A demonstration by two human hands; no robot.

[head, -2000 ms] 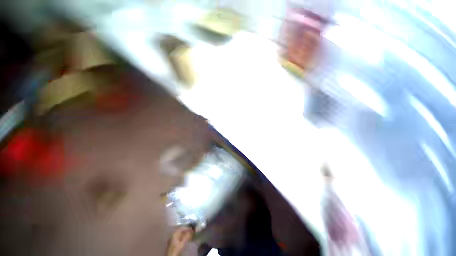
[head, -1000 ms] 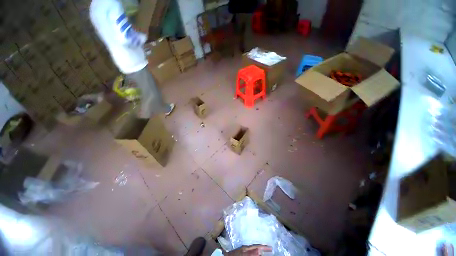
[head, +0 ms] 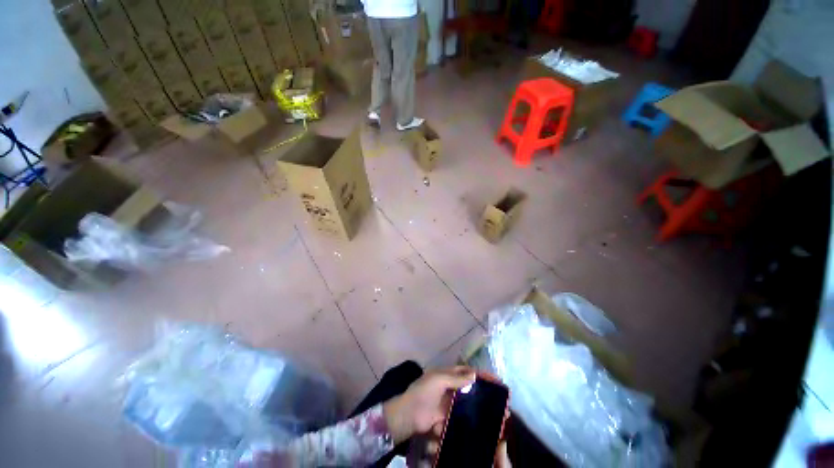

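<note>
A smartphone (head: 474, 425) with a black screen and a thin red edge is held upright low in the picture. My left hand (head: 425, 402), with a patterned sleeve, grips its left side, the thumb at the top left corner. My right hand (head: 503, 455) shows only as a bit of finger at the phone's lower right edge; the rest is hidden or cut off. Clear plastic bags (head: 558, 384) fill the open carton (head: 585, 331) just right of the phone.
Bagged bluish trays (head: 215, 388) lie at lower left. A tall brown carton (head: 331, 187) and small cartons stand on the tiled floor. A red stool (head: 537, 119) and an open carton on another stool are at right. A person (head: 393, 55) stands at the back.
The view has turned left. The phone now shows, held in my hands; a second ago one hand lay over the plastic bags. The standing person shows further right in the picture.
</note>
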